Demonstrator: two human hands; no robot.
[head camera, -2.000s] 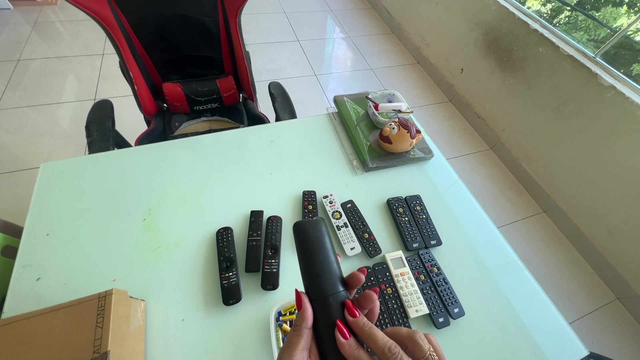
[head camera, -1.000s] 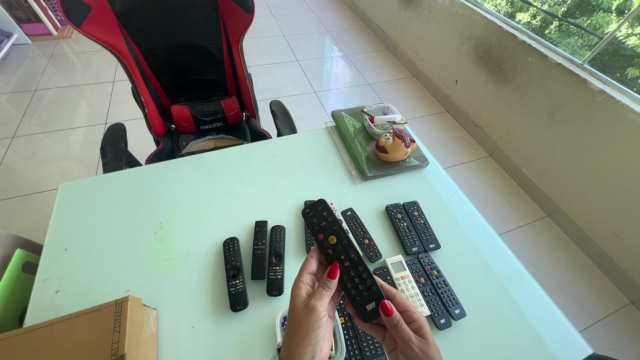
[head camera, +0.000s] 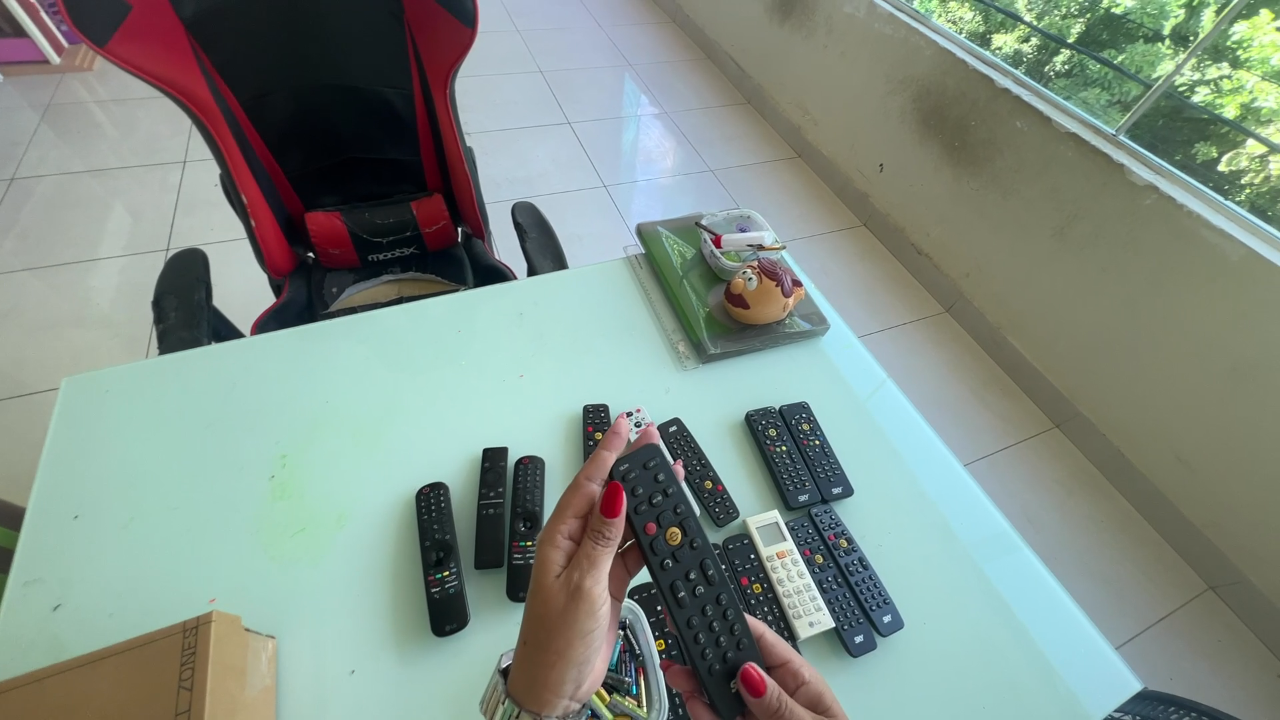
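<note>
A black Sky remote control (head camera: 685, 575), buttons facing up, is held between my two hands over the table. My left hand (head camera: 580, 560) grips its upper left side, thumb on the edge. My right hand (head camera: 765, 680) holds its lower end with the thumb on top. Beneath and beside the hands lie several more black remotes, a white remote (head camera: 638, 422) partly hidden by my fingers, and a cream air-conditioner remote (head camera: 788, 572). To the left are an LG remote (head camera: 441, 558), a slim black remote (head camera: 491, 508) and another black one (head camera: 526, 528). A plastic tub (head camera: 655, 650) of batteries is partly covered by my left hand.
A cardboard box (head camera: 150, 670) sits at the table's near left corner. Near the far right edge, a green folder-like case (head camera: 690, 300) bears a round face figurine (head camera: 763, 293) and a small container (head camera: 740, 225). A red and black chair (head camera: 320, 150) stands beyond the glass-topped table (head camera: 300, 420).
Two seconds ago the held remote showed its smooth back; it has since been turned buttons up. My left hand now reaches farther up its side.
</note>
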